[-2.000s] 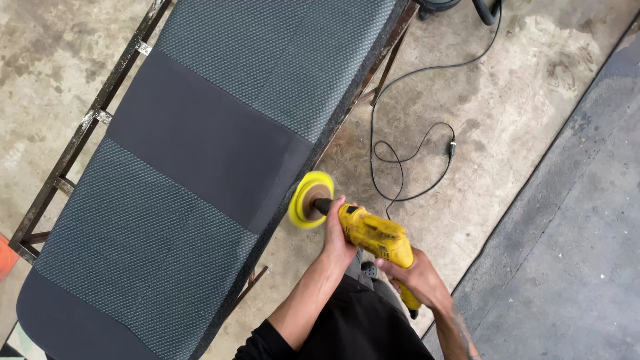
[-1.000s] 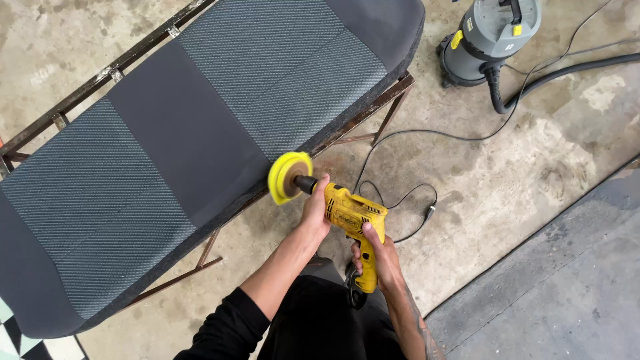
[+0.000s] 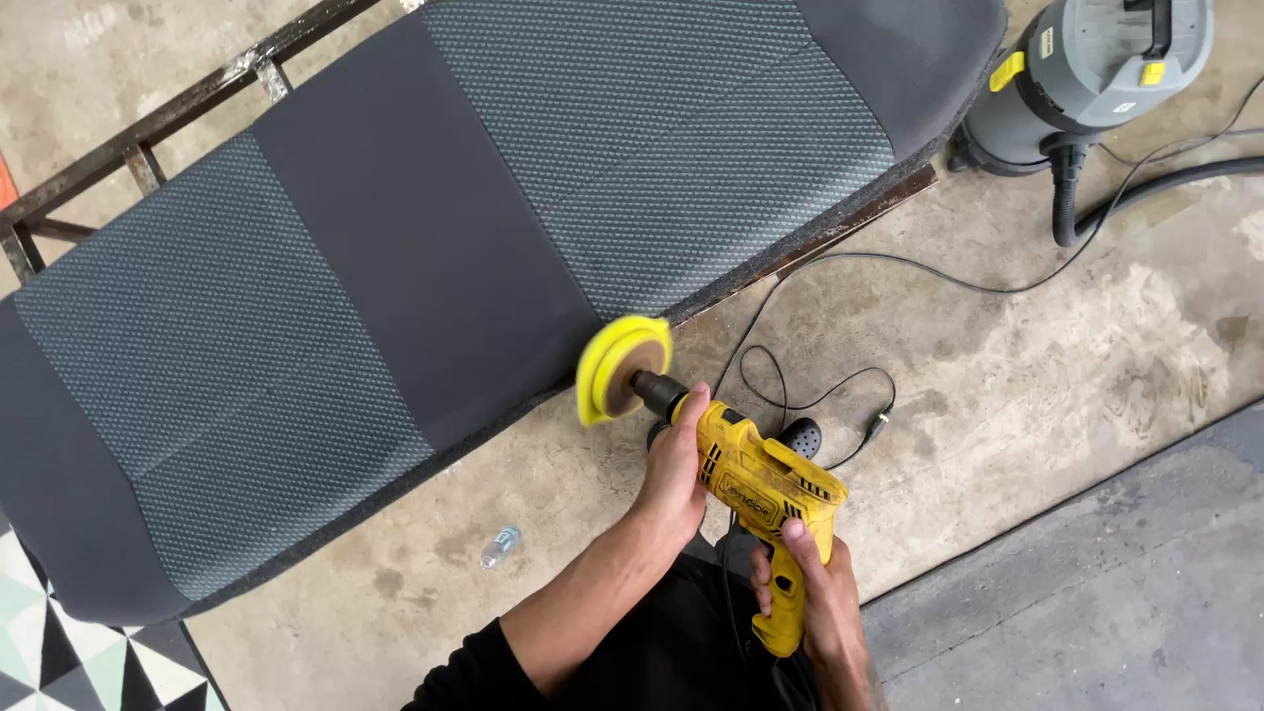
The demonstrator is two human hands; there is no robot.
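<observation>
A yellow corded power drill (image 3: 755, 474) is held in both hands, low in the middle of the view. My left hand (image 3: 681, 454) wraps the front of its body just behind the chuck. Around the pistol grip closes my right hand (image 3: 820, 583), its thumb on the rear of the body. A blurred yellow round brush or pad (image 3: 624, 367) is fitted in the chuck and is at the near edge of a grey fabric bench seat (image 3: 425, 227); whether it touches is unclear. The seat has textured and plain dark panels.
The seat lies on a rusty metal frame (image 3: 178, 114). A grey wet-and-dry vacuum (image 3: 1106, 74) with a black hose (image 3: 1175, 178) stands at upper right. A black cable (image 3: 918, 262) loops over the concrete floor. A small plastic bottle (image 3: 501, 546) lies below the seat; patterned tiles (image 3: 89, 642) show lower left.
The view has turned and shifted, bringing the vacuum into sight. Both hands keep hold of the drill, and its yellow attachment stays near the seat's edge.
</observation>
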